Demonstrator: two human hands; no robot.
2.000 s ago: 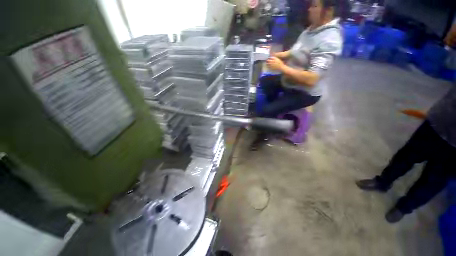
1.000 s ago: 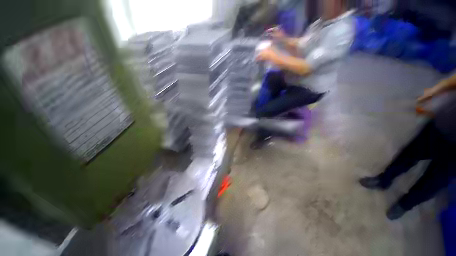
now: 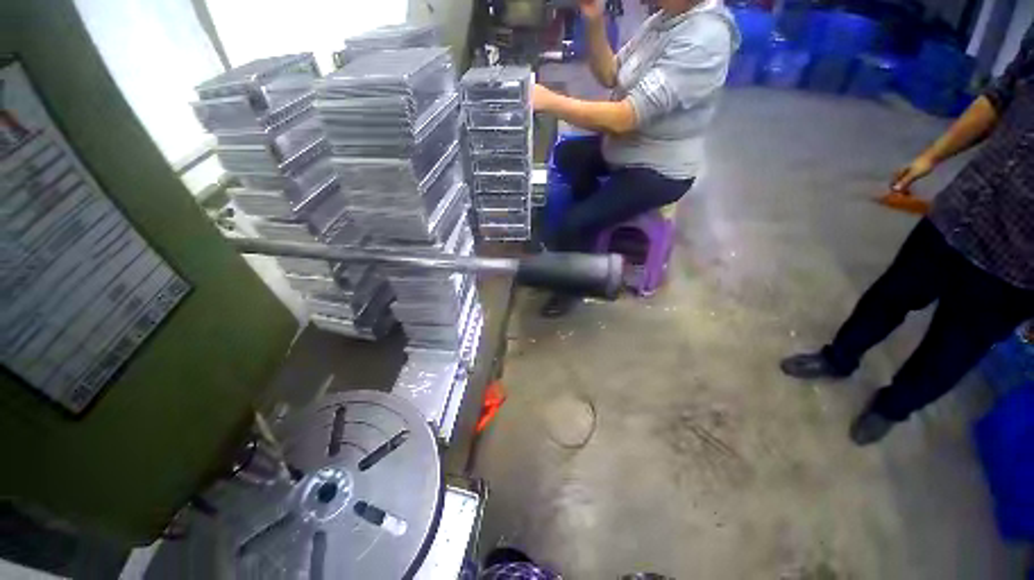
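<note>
Neither of my hands is in the picture. The green drill press head (image 3: 136, 283) with a printed plate (image 3: 79, 249) fills the left side. Its feed lever (image 3: 567, 274), a metal rod with a dark grip, sticks out to the right with no hand on it. The round machine table (image 3: 374, 453) with dark radial slots lies below, with no workpiece visible on it. Tall stacks of grey ribbed workpieces (image 3: 386, 147) stand behind the lever. The spindle and bit cannot be made out clearly.
A person (image 3: 669, 102) sits on a purple stool (image 3: 652, 249) beyond the stacks. Another person (image 3: 952, 227) stands at right, holding an orange item (image 3: 904, 202). An orange-red item (image 3: 490, 406) is at the bench edge. Blue containers (image 3: 794, 51) line the back.
The view has shifted, so the machine and stacks sit further left and the picture is sharper. The seated person has raised one arm. The standing person shows more fully.
</note>
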